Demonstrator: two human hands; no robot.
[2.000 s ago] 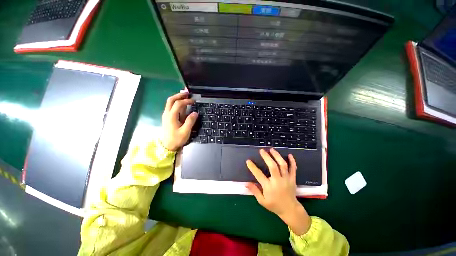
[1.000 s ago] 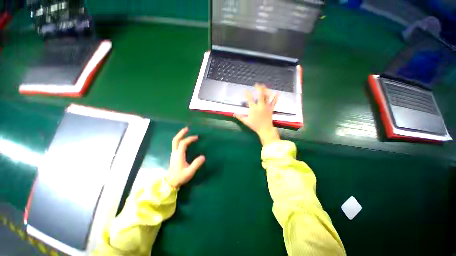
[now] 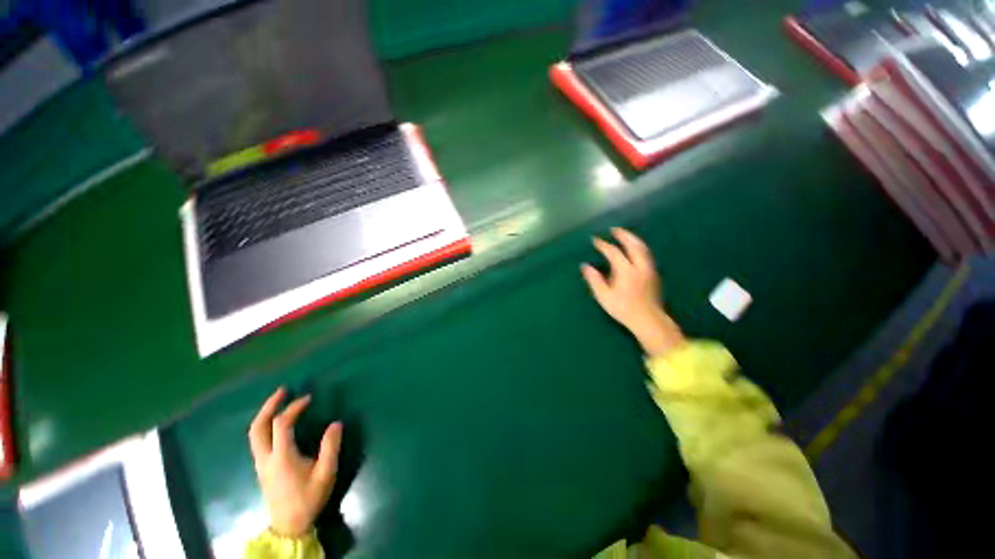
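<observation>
My left hand [image 3: 292,464] is over the green bench at the lower left, fingers apart, holding nothing. My right hand [image 3: 631,286] is over the bench right of centre, fingers apart and empty. An open dark laptop [image 3: 316,237] on a white pad with red edges [image 3: 376,273] stands beyond my hands at the upper left; neither hand touches it. Its screen shows a green and a red block low down. A small white rounded test piece [image 3: 730,298] lies loose on the bench to the right of my right hand.
Another open laptop [image 3: 671,87] with a silver-grey palm rest stands on a red-edged pad at the top. Stacked pinkish-white carrier pads [image 3: 911,164] are at the far right. A closed dark laptop [image 3: 82,519] lies on a white pad at the lower left. Yellow floor tape [image 3: 889,371] runs at right.
The view has turned to the right. My right hand has come off the laptop's touchpad area and back over the bench. My left hand stays empty over the bench.
</observation>
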